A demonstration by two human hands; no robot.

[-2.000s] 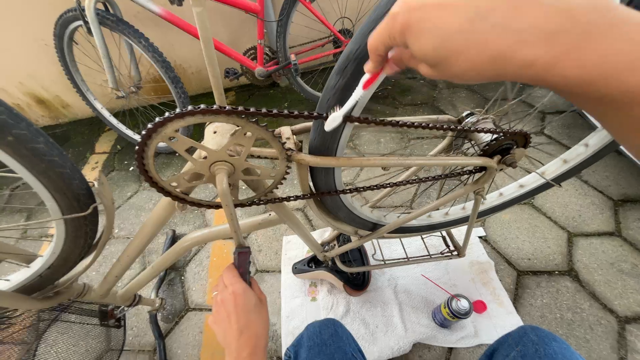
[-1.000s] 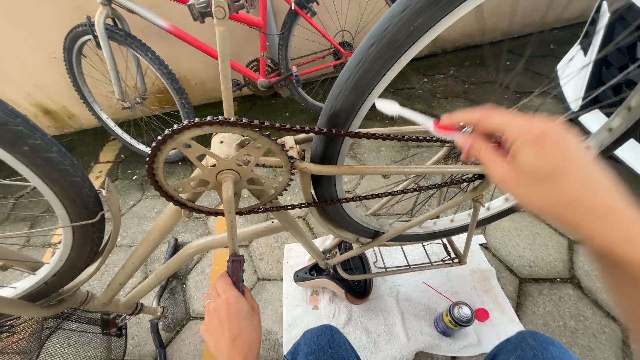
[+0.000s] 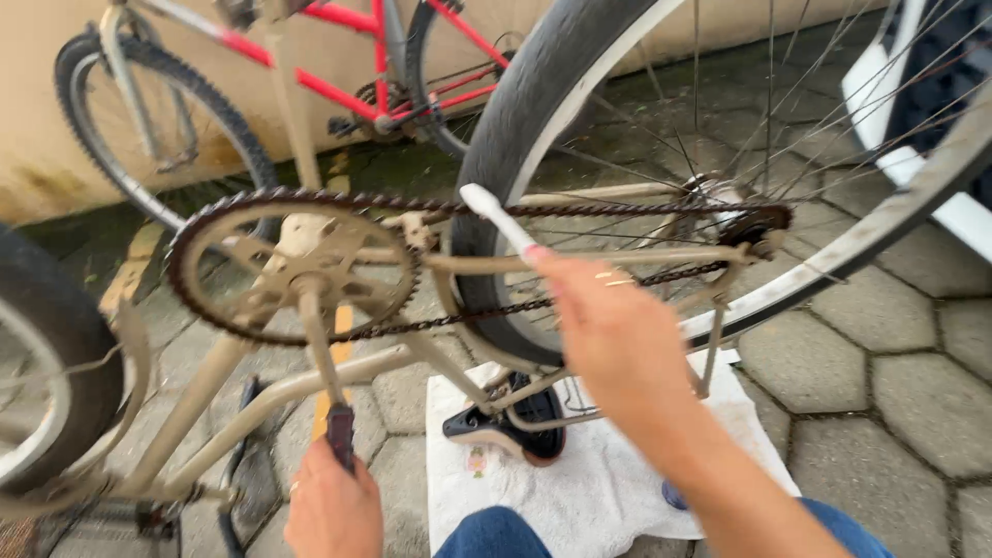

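A beige bicycle stands upside down. My left hand (image 3: 335, 496) grips the bicycle pedal (image 3: 340, 434) at the end of the crank arm. My right hand (image 3: 620, 333) holds a toothbrush (image 3: 504, 221) with a white head, its bristle end at the upper run of the bicycle chain (image 3: 604, 210), beside the rear tire (image 3: 484, 186); whether the bristles touch the chain cannot be told. The chain runs from the large chainring (image 3: 294, 267) at left to the rear sprocket (image 3: 756, 225). Part of the lower chain run is hidden behind my right hand.
The bicycle saddle (image 3: 496, 434) rests on a white towel (image 3: 535, 496) over hexagonal pavers (image 3: 806, 360). A spray can (image 3: 674, 494) is mostly hidden by my right forearm. A red bicycle (image 3: 333, 89) leans near the wall behind. A white and black object (image 3: 891, 116) stands at the upper right.
My right hand, away from the chain to the right a second ago, has come left and down with the toothbrush at the upper chain run. My left hand stays on the pedal. The view is closer.
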